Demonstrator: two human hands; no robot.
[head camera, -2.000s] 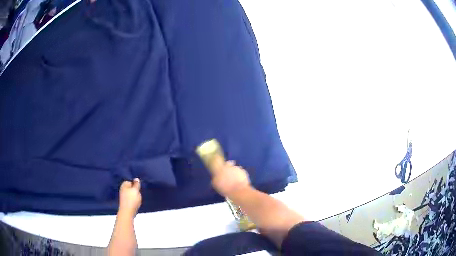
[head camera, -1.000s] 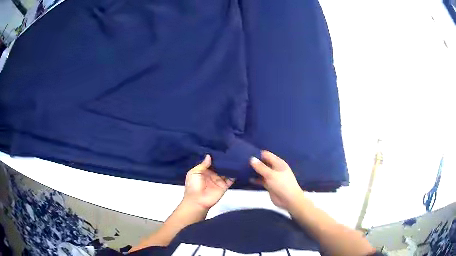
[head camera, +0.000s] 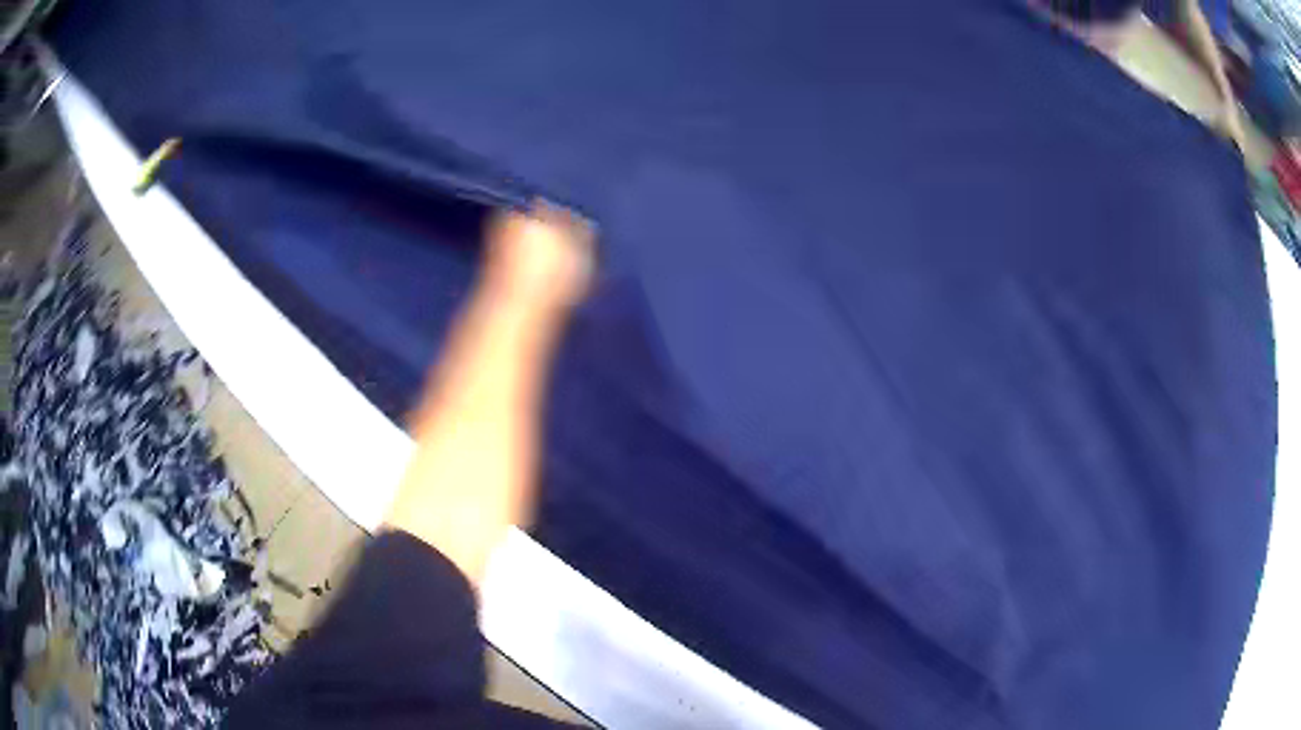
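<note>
Navy fabric ply (head camera: 856, 243) covers most of the view, with long soft creases on its right part. My left hand (head camera: 539, 257), blurred, is closed on its near edge and holds it up off the layers below. A darker strip of the fabric lay (head camera: 328, 285) shows under the lifted edge, along the table's near side. A small yellow weight bar (head camera: 159, 166) lies at the cloth's edge at the upper left. My right hand is out of the picture.
The white table edge (head camera: 271, 371) runs from upper left to bottom centre. Dark and white fabric scraps (head camera: 129, 528) heap on the floor at left. Blurred coloured items (head camera: 1284, 164) show at the upper right, beyond the cloth.
The view has swung along the table. My hands were together at the ply's corner; now only the left shows, lifting the edge. The scissors have left the view.
</note>
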